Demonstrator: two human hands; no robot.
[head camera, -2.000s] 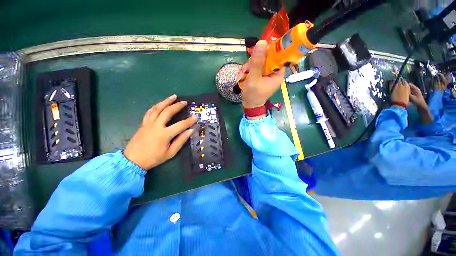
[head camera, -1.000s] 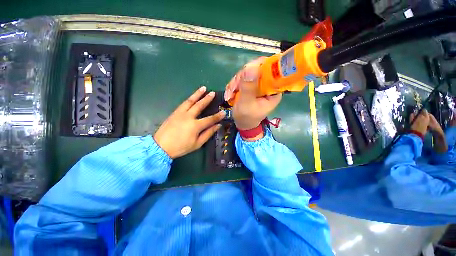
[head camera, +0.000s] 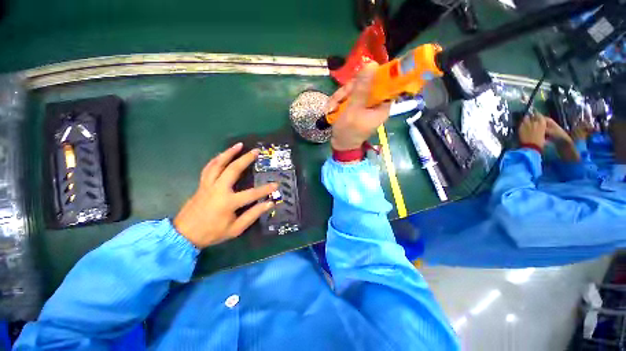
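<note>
My right hand (head camera: 357, 116) is shut on the orange electric screwdriver (head camera: 405, 74), its dark bit end over the edge of the round dish of silvery screws (head camera: 310, 115). A black device housing (head camera: 280, 210) lies on a dark pad in front of me, with a blue, gold and white circuit board (head camera: 273, 158) at its far end. My left hand (head camera: 221, 199) rests beside and partly over the housing, fingers spread, fingertips touching its left side and middle. The left hand grips nothing.
A second black housing (head camera: 79, 171) lies on a pad at the left, near clear trays (head camera: 14, 206). Yellow tape (head camera: 392, 171), a white pen (head camera: 428, 161) and another housing (head camera: 451, 139) are at the right. A red bag (head camera: 364, 55) is at the pale rail. Another person's hands (head camera: 542, 130) work at far right.
The screwdriver has moved from over the circuit board back to the screw dish. My left fingertips now reach the housing's middle. The head view has shifted.
</note>
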